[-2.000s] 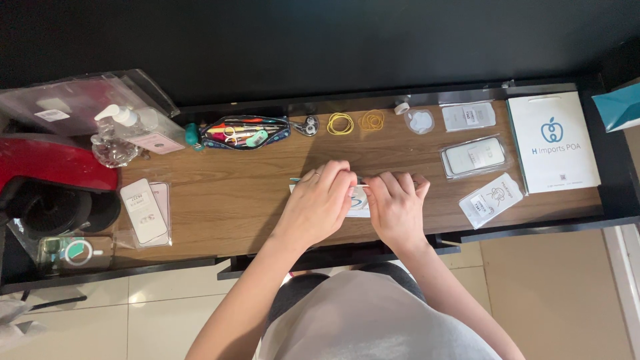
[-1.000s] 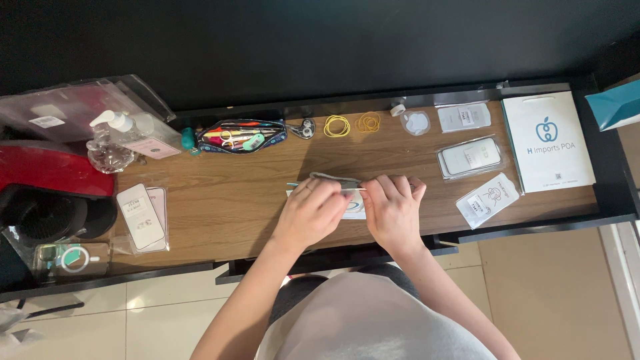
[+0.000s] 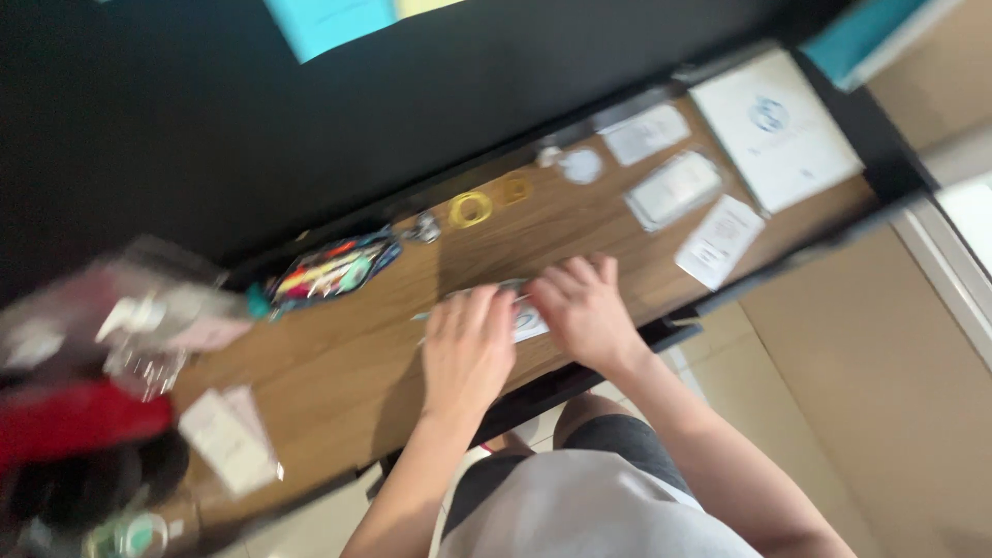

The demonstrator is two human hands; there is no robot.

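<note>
My left hand (image 3: 470, 345) rests over a small flat item near the front of the wooden desk, its fingers bent onto it. The item shows between my hands as a white card with a dark line drawing (image 3: 530, 322), with a thin greyish edge above it. My right hand (image 3: 581, 310) pinches at the item's upper right side. Blur and my fingers hide most of it, so what it is cannot be told. Behind my hands lie a yellow coil (image 3: 470, 209) and an open pencil pouch (image 3: 337, 267) full of pens.
Packaged flat items (image 3: 674, 190) and a white bag with a blue logo (image 3: 775, 128) lie at the right. A clear pump bottle (image 3: 146, 360), a red object (image 3: 85, 422) and two pale phone-shaped sheets (image 3: 229, 446) are at the left. A black panel (image 3: 232, 116) rises behind the desk.
The view has tilted strongly and blurred. My hands stay close together over the same item; no clear change in their hold shows.
</note>
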